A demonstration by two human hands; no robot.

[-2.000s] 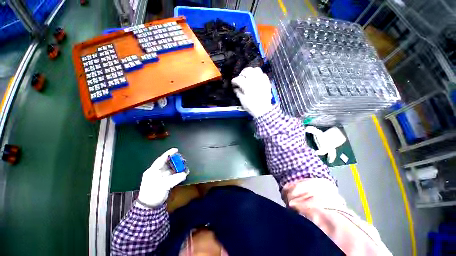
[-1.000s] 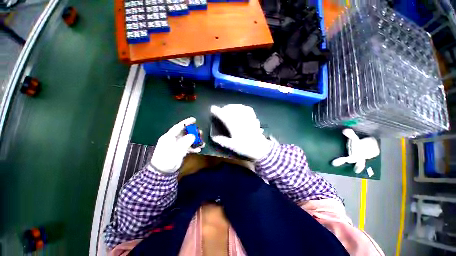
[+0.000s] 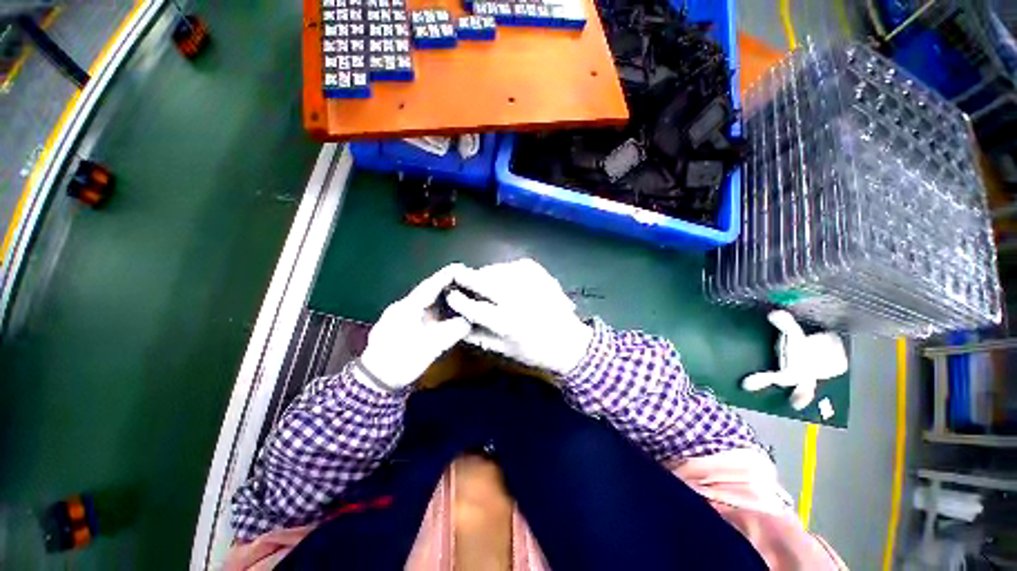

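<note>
My left hand [image 3: 410,335] and my right hand [image 3: 522,318], both in white work gloves, are together above the front edge of the bench. A small dark part, apparently a black housing [image 3: 455,299], shows between their fingers. The gloves cover most of it, and no blue part shows in the hands now. Loose black housings [image 3: 658,151] fill the blue plastic bin [image 3: 613,215]. Blue parts with pale patterned faces stand in rows [image 3: 368,50] on the orange board [image 3: 480,100].
Coil assemblies sit behind my hands [image 3: 429,203] and along the green conveyor [image 3: 91,184]. A smaller blue bin [image 3: 424,160] is under the board. Clear blister trays [image 3: 859,190] stand at right, with a spare white glove [image 3: 805,359] before them. A thin dark wire [image 3: 582,293] lies on the bench.
My right hand has come from the black parts bin to my left hand, and the two now meet. The blue part seen in my left hand is now hidden. The view has shifted.
</note>
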